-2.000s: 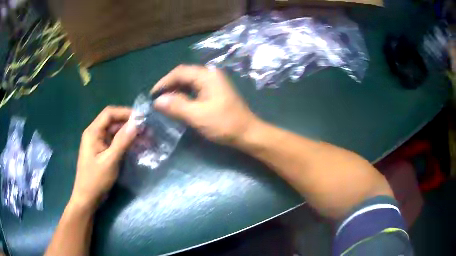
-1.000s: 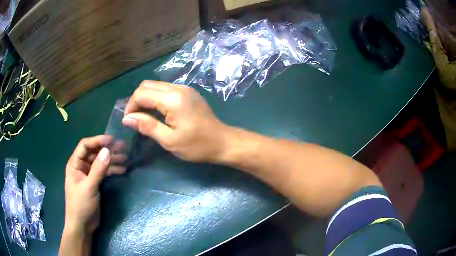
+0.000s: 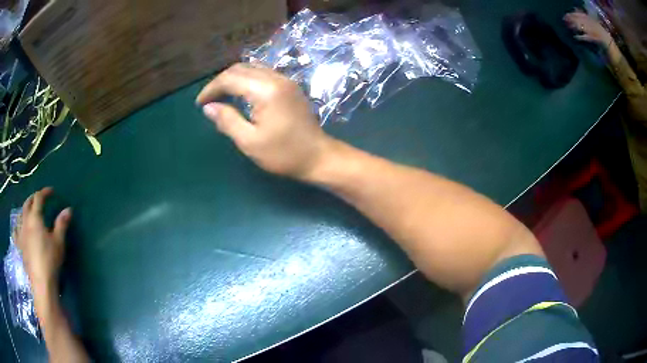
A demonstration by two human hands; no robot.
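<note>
My left hand point(image 3: 44, 237) is at the far left edge, over the smaller pile of clear bags point(image 3: 18, 283), and covers part of it. Its thumb and fingers are apart and no bag shows between them. My right hand point(image 3: 273, 120) is above the table just in front of the carton, with curled fingers, thumb and forefinger apart, and nothing visible in it. The larger heap of shiny clear bags point(image 3: 369, 60) lies behind and to the right of my right hand.
A brown carton point(image 3: 156, 57) stands at the back left of the green table point(image 3: 191, 234), with yellow-green strips point(image 3: 42, 131) beside it. A black bundle point(image 3: 540, 51) lies at the back right. Another person's hand point(image 3: 589, 28) is beyond it. A red stool point(image 3: 573, 248) is at right.
The clear bag held between my hands is no longer there. My left hand has moved left to the smaller pile. My right hand has moved up and away from it, towards the larger heap.
</note>
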